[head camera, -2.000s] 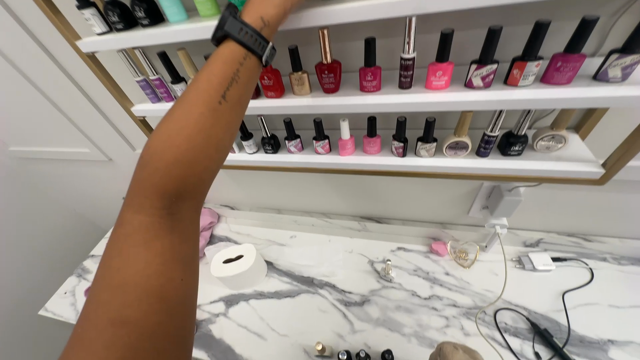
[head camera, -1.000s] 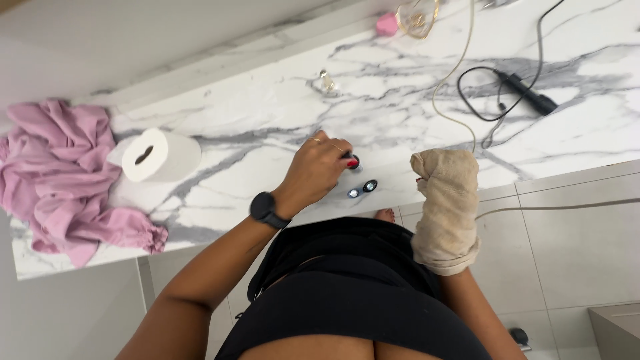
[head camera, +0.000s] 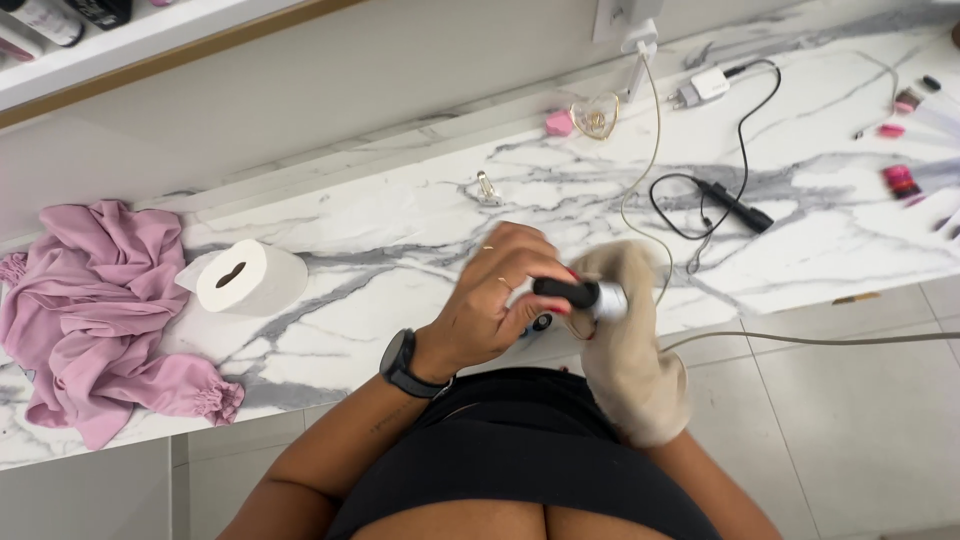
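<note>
My left hand (head camera: 510, 292), with a dark watch on its wrist, grips a nail polish bottle (head camera: 568, 292) by its black cap, between thumb and fingers. The pale end of the bottle is blurred and lies against a beige cloth (head camera: 637, 367). This cloth covers my right hand like a mitt, so those fingers are hidden. Just below the left fingers, a dark round bottle top (head camera: 541, 322) shows at the counter's front edge, partly hidden.
On the marble counter (head camera: 360, 217) lie a pink garment (head camera: 112, 315), a white paper roll (head camera: 255, 277), a clear clip-like object (head camera: 487, 187), a pink item (head camera: 559, 123), a white charger (head camera: 703, 86), cables and a black device (head camera: 735, 206). Nail colour samples (head camera: 900, 184) sit right. A bottle shelf (head camera: 150, 45) overhangs top left.
My left hand reached to the upper shelf, then came down to small bottles on the counter. It has since lifted one bottle against the cloth-covered right hand. The view has swung down from the shelves.
</note>
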